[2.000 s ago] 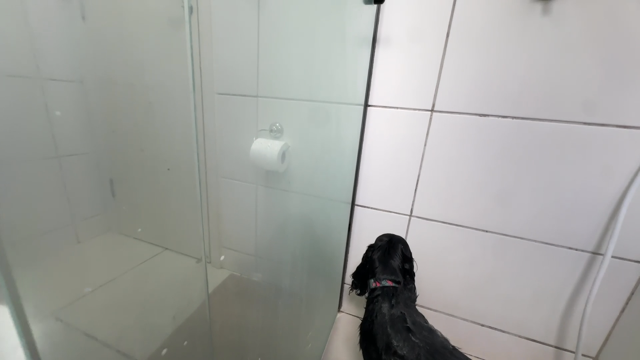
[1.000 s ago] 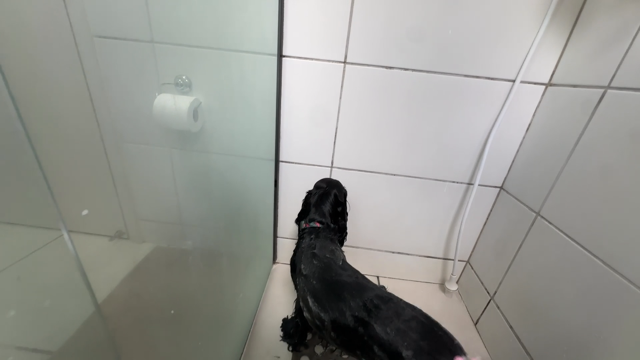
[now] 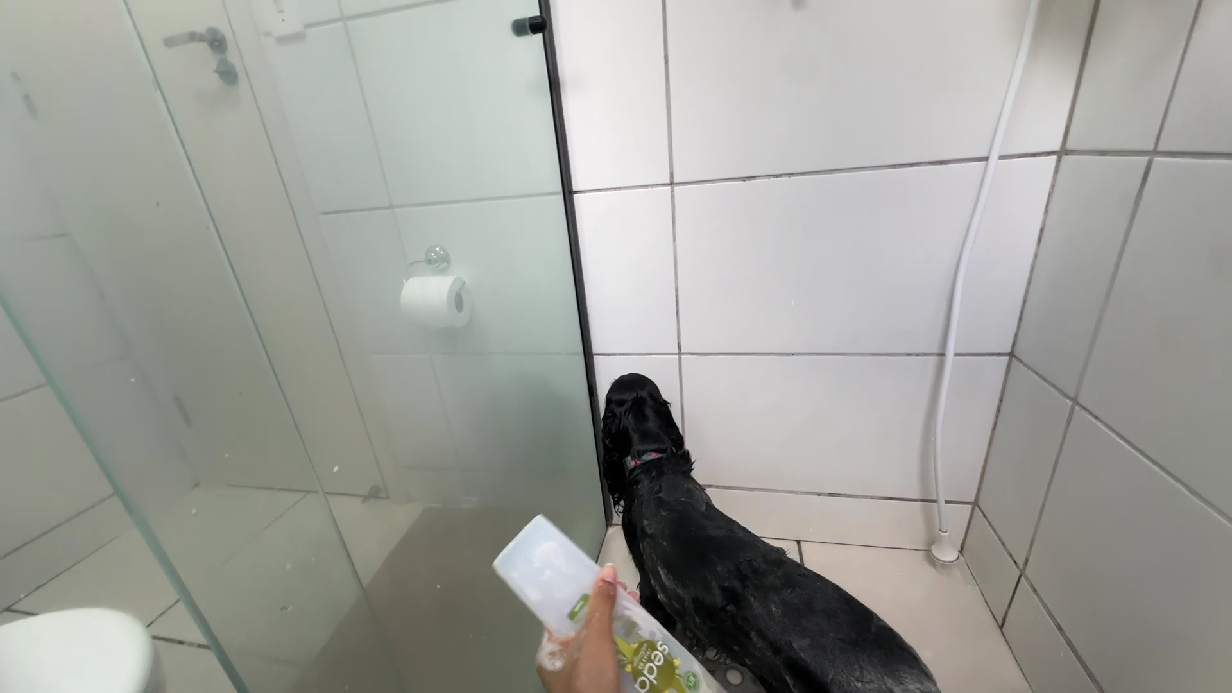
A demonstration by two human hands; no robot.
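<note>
One hand holds a translucent Seda bottle with a green printed label, at the bottom centre; it looks like my left hand, with a little foam on its skin. The bottle tilts, its plain end up and to the left, its lower part cut off by the frame edge. Just beyond it stands a wet black dog, its back to me and its head near the black edge of the glass. Around its neck is a patterned collar. My right hand is out of view.
A glass shower panel stands at the left, with a toilet paper roll seen through it. A white shower hose hangs along the tiled wall, its white head near the floor. A white rounded edge shows at lower left.
A hand holding the bottle has come into view at the bottom centre. The view has swung right since the first frame.
</note>
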